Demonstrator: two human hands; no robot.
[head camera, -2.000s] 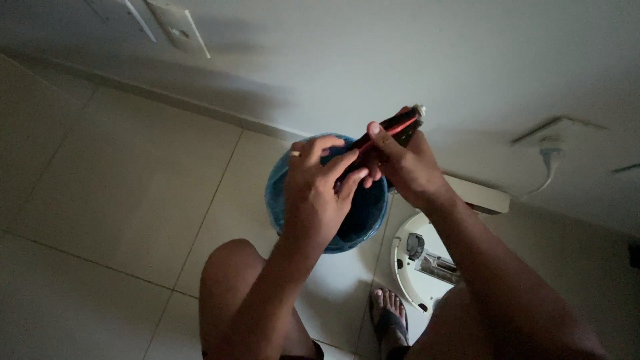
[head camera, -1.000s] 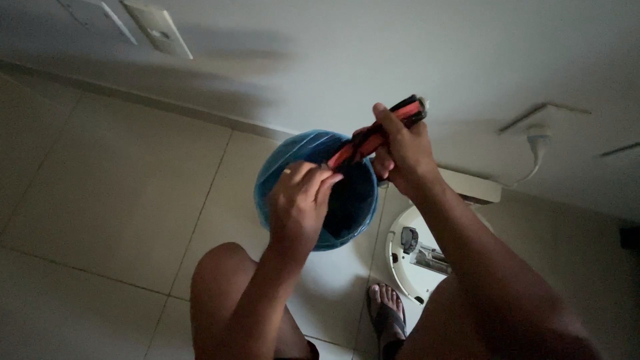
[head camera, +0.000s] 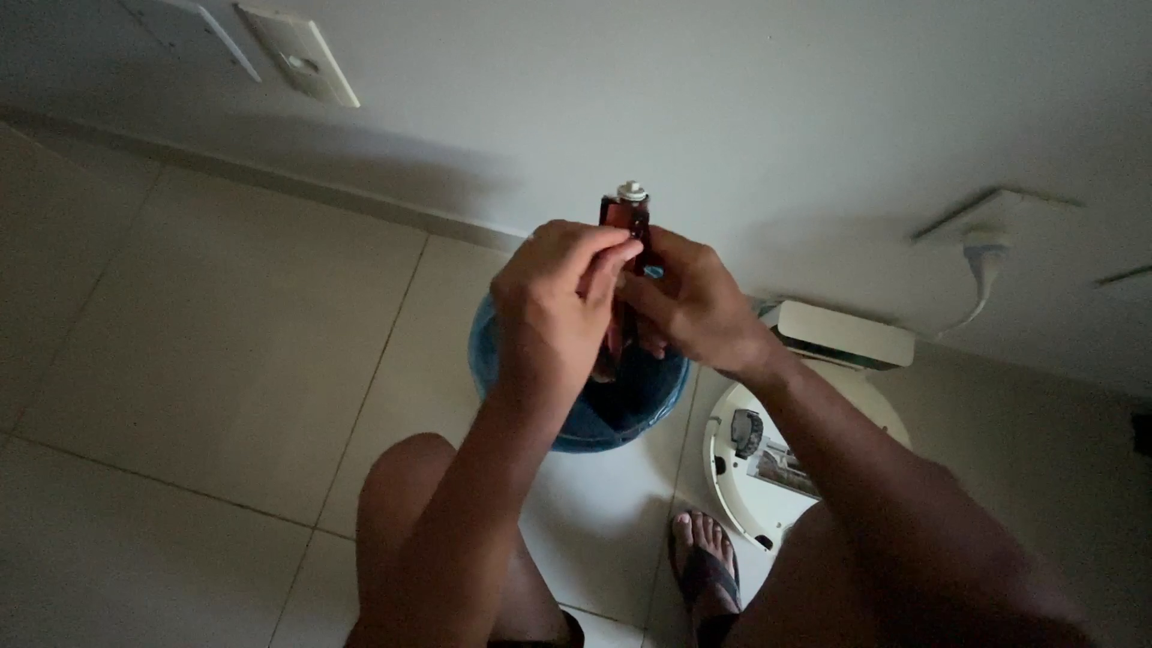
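A dark red and black roller-like part (head camera: 625, 216) with a white end piece stands nearly upright in the view, over a bin with a blue liner (head camera: 580, 441). My right hand (head camera: 697, 301) grips it from the right side, its fingers partly hidden behind it. My left hand (head camera: 562, 297) is at its upper part, with thumb and fingertips pinched together against it; whether they hold a strand cannot be seen. The lower end of the part hangs over the dark opening of the bin.
An upturned white robot vacuum (head camera: 747, 504) lies on the tiled floor right of the bin, beside a white dock (head camera: 841, 333) at the wall. A plug with a cord (head camera: 985, 256) sits in a wall outlet. My sandalled foot (head camera: 706, 558) is near the vacuum.
The red and black part has turned from slanting to nearly upright. My left hand has moved up from its lower end to its upper part.
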